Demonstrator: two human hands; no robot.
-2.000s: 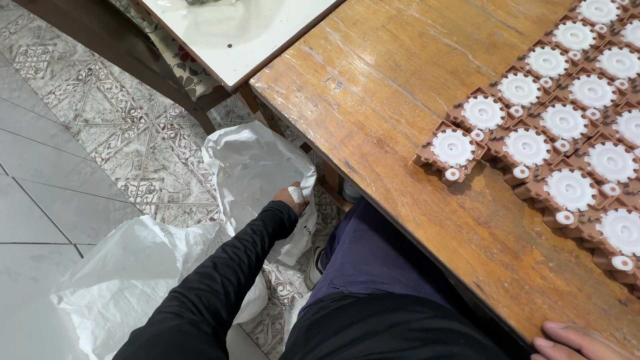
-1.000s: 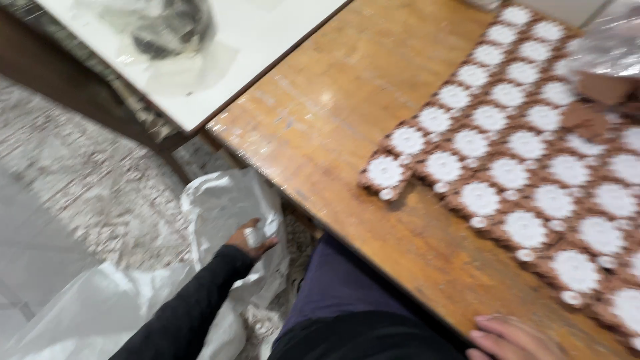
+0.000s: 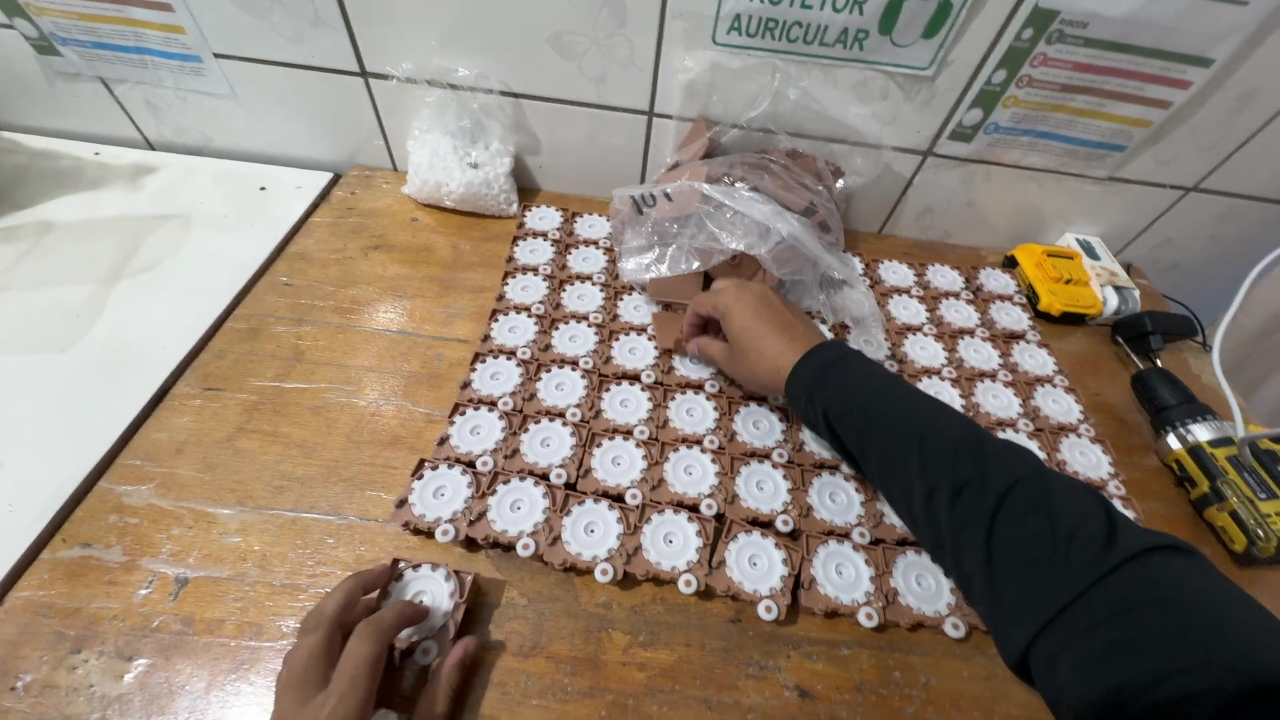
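Observation:
My left hand (image 3: 370,645) is closed around a brown plastic housing with a white gear (image 3: 425,600), low on the wooden table (image 3: 270,400). Rows of similar housings with white gears (image 3: 592,530) cover the middle of the table. Over their back rows, my right hand (image 3: 745,330) pinches a flat brown plastic piece (image 3: 668,328) at the mouth of a clear plastic bag (image 3: 720,225). More brown plastic parts (image 3: 800,180) lie inside that bag. Part of the rows is hidden under my right forearm and the bag.
A bag of small white parts (image 3: 460,160) leans on the tiled wall (image 3: 590,140). To the right lie a yellow battery pack (image 3: 1055,283), a yellow and black cordless drill (image 3: 1215,460) and a white cable (image 3: 1225,350). A white tabletop (image 3: 150,270) adjoins at the left.
The view has swung up from the floor to the table and wall. One hand was in a white sack beside the table; now my left hand holds a housing and my right is at the clear bag.

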